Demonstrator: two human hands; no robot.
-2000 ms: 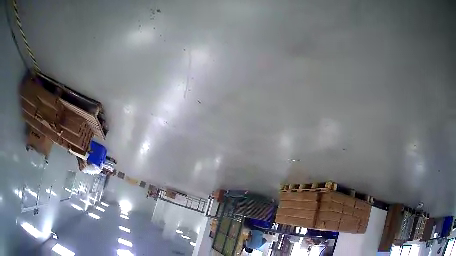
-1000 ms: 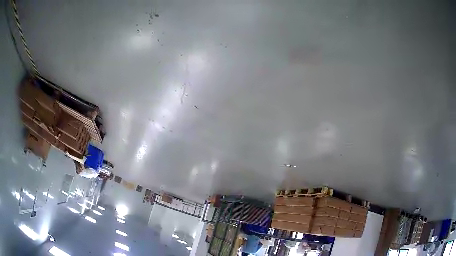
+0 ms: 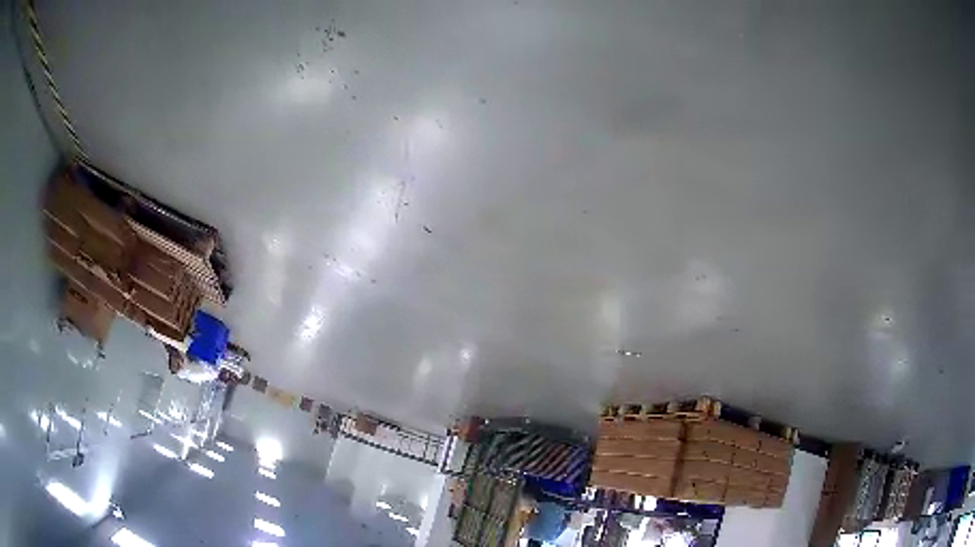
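Neither of my hands is in the picture. The view is upside down, with the shiny grey floor [image 3: 556,192] filling the upper part. A block of brown cartons [image 3: 684,459] on a wooden pallet [image 3: 668,408] shows at the lower right. Another stack of brown cartons [image 3: 118,256] shows at the left. Nothing is seen held.
A green mesh cage [image 3: 486,508] shows near the lower middle, with a person in light blue [image 3: 547,521] beside it. A blue object [image 3: 209,338] is by the left cartons. Yellow-and-black tape [image 3: 59,102] runs along the upper left floor. More brown stacks [image 3: 834,497] show lower right.
The view has shifted slightly. The pallet cartons and cage sit a little lower in the picture than two seconds ago. No hand has come into view.
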